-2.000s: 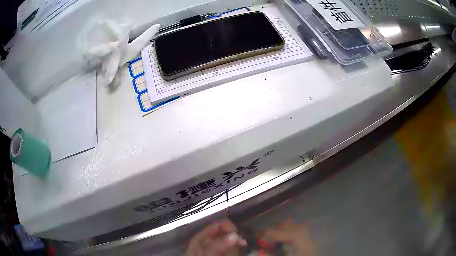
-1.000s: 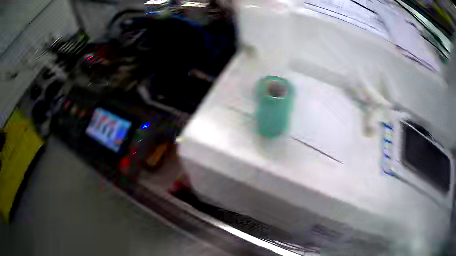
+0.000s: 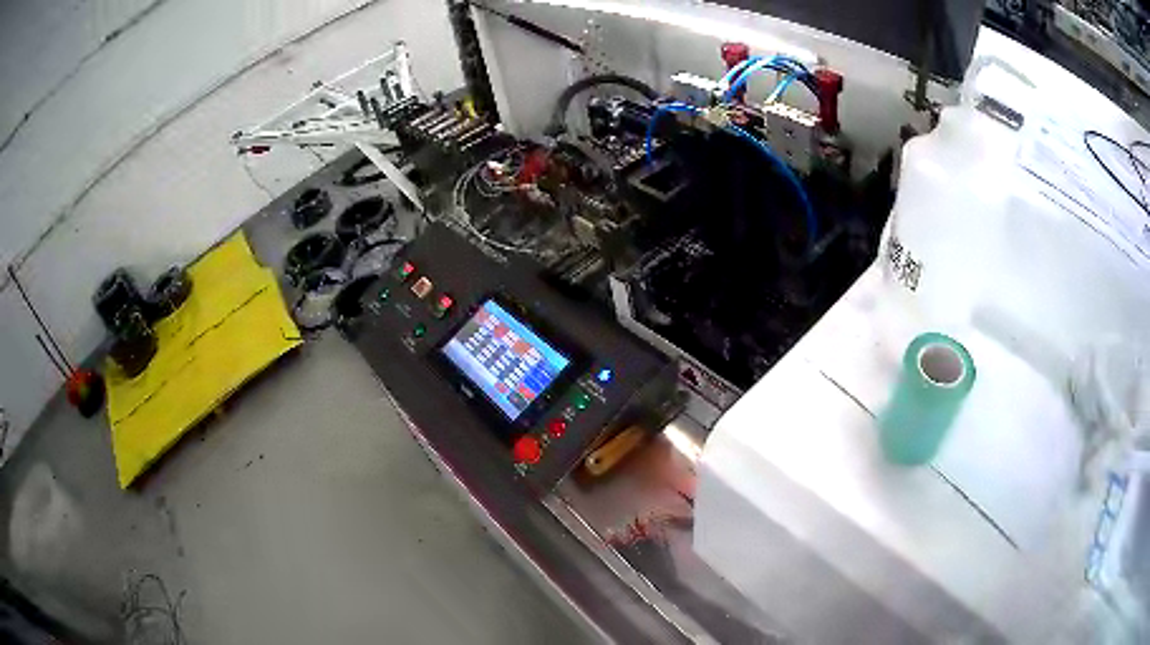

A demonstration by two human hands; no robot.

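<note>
Neither of my hands is in the picture. The control panel (image 3: 435,340) lies nearest in front of me, a dark sloped panel with coloured buttons and a red knob (image 3: 527,449). Its touchscreen (image 3: 507,359) is lit blue and white. Behind it are the dark processing heads (image 3: 656,176) with blue air tubes (image 3: 795,183) and red fittings. A wooden-coloured handle (image 3: 614,450) lies below the panel's right end, near thin reddish strands (image 3: 650,523). The teal roll (image 3: 927,401) stands on the white machine cover (image 3: 807,466).
Black wire coils (image 3: 313,258) lie on the floor left of the machine. More coils (image 3: 122,302) sit on a yellow sheet (image 3: 208,347). The white wire guide frame (image 3: 322,114) and silver straightener rollers (image 3: 441,126) are behind. A white bottle-like container (image 3: 940,189) stands on the cover.
The view has swung left from the phone and glove on the cover to the control panel and processing heads. My blurred hands, seen two seconds ago, are out of the picture.
</note>
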